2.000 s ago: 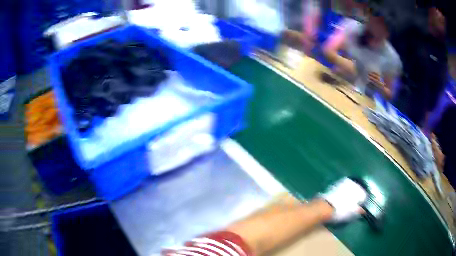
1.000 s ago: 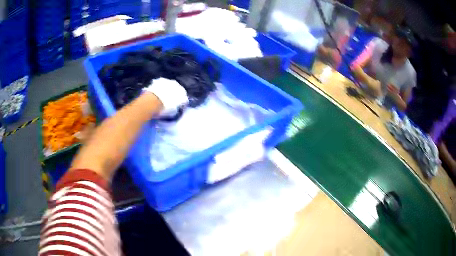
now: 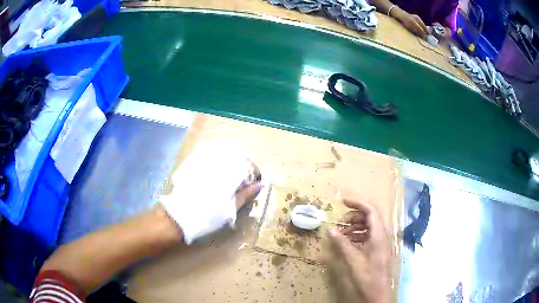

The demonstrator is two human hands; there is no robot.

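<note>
My left hand (image 3: 207, 186), in a white glove with bare fingertips, is over the left of the cardboard mat (image 3: 195, 272). Its fingers are closed on a black ring part (image 3: 255, 173), of which only a small dark bit shows; the glove hides the rest. My bare right hand (image 3: 363, 239) is blurred and pinches a thin pale swab stick (image 3: 337, 223). The stick reaches to the small white glue cup (image 3: 307, 217), which sits on a spotted tan pad (image 3: 269, 237) between my hands. The stick's tip is hard to make out.
A blue tote (image 3: 56, 139) with black rings is at left. A black ring with strip (image 3: 348, 89) lies on the green belt (image 3: 236, 71); another dark part (image 3: 520, 157) is far right. Black strips (image 3: 419, 219) lie right of the mat. A person's hands (image 3: 414, 23) are opposite, near grey-white parts (image 3: 348, 15).
My left hand has moved from inside the tote to the mat. My right hand with the stick has come into view. The camera has turned right, towards the cup and mat.
</note>
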